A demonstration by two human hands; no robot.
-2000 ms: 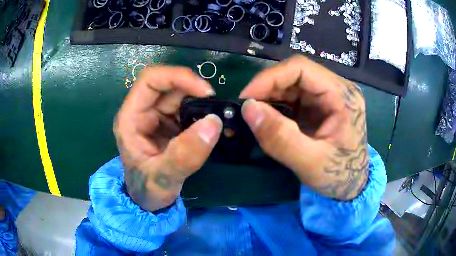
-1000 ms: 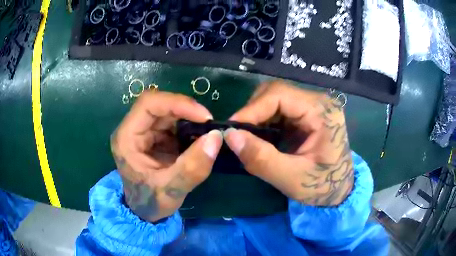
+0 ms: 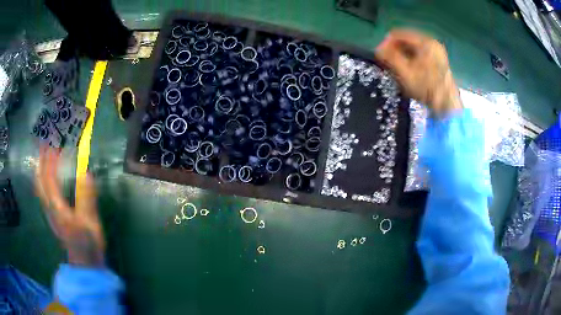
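My left hand is blurred at the left, beside the yellow line, its fingertips at the lower edge of black housings with rings fitted. I cannot tell if it holds one. My right hand is blurred over the upper right of the parts tray, fingers bent, at the top of the section of small clear parts. Whether something is between its fingertips is hidden. Black ringed parts fill the large tray sections.
Loose thin rings and tiny ring-like pieces lie on the green mat below the tray. Clear plastic bags and a blue basket are at the right. A dark shape is at the upper left. A yellow line runs at left.
My hands have parted: the left moved to the housings at left, the right up to the clear parts. The black part held between them is gone from there. The view has shifted upward.
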